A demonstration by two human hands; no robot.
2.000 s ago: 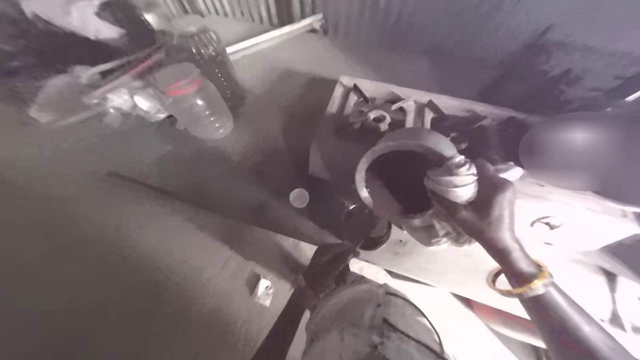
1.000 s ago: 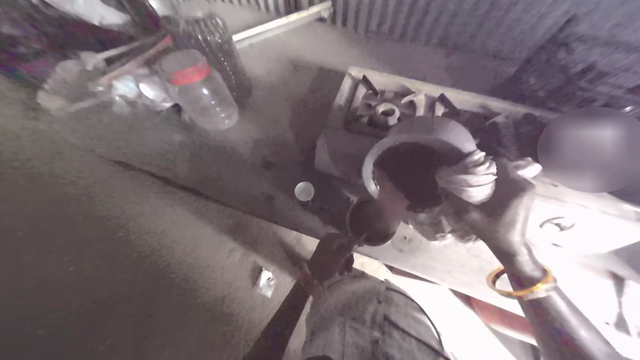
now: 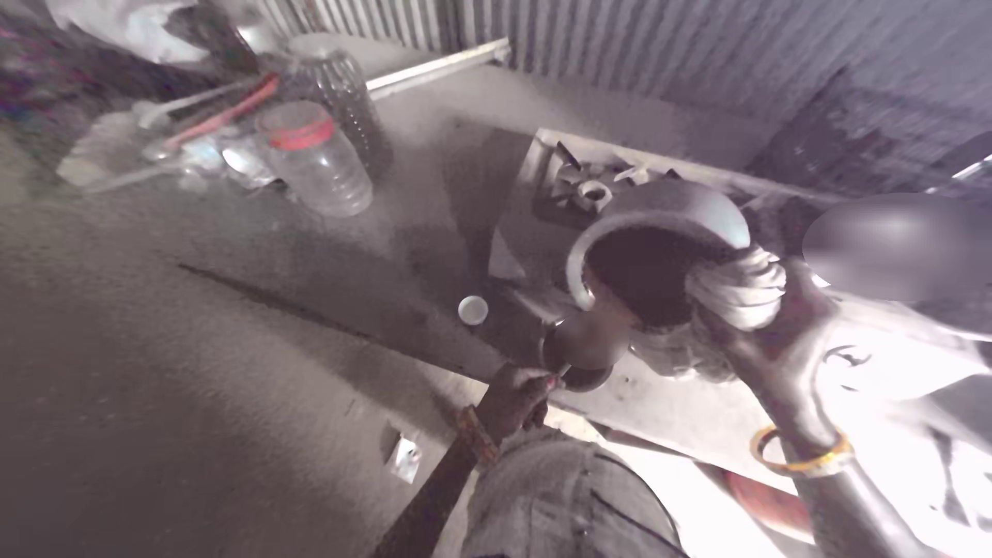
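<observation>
My right hand, with a yellow bangle at the wrist, grips a folded cloth at the near right rim of a metal pot. The pot is tilted, its mouth toward me, with dark contents. Another cloth shows under the pot's lower side. Below the pot's lip my left hand holds the handle of a small round strainer or ladle; blur hides which. A brownish stream seems to run from the pot into it. A round vessel's dark rim shows just beneath.
A gas stove with a burner stands behind the pot. A small white round lid or cup lies left of my left hand. Clear plastic jars, one with a red neck band, stand at the upper left near bags. A corrugated metal wall is behind.
The pot has tipped further toward the small round utensil, and a brownish flow shows at its lip. My left hand stays at the handle, my right hand on the cloth.
</observation>
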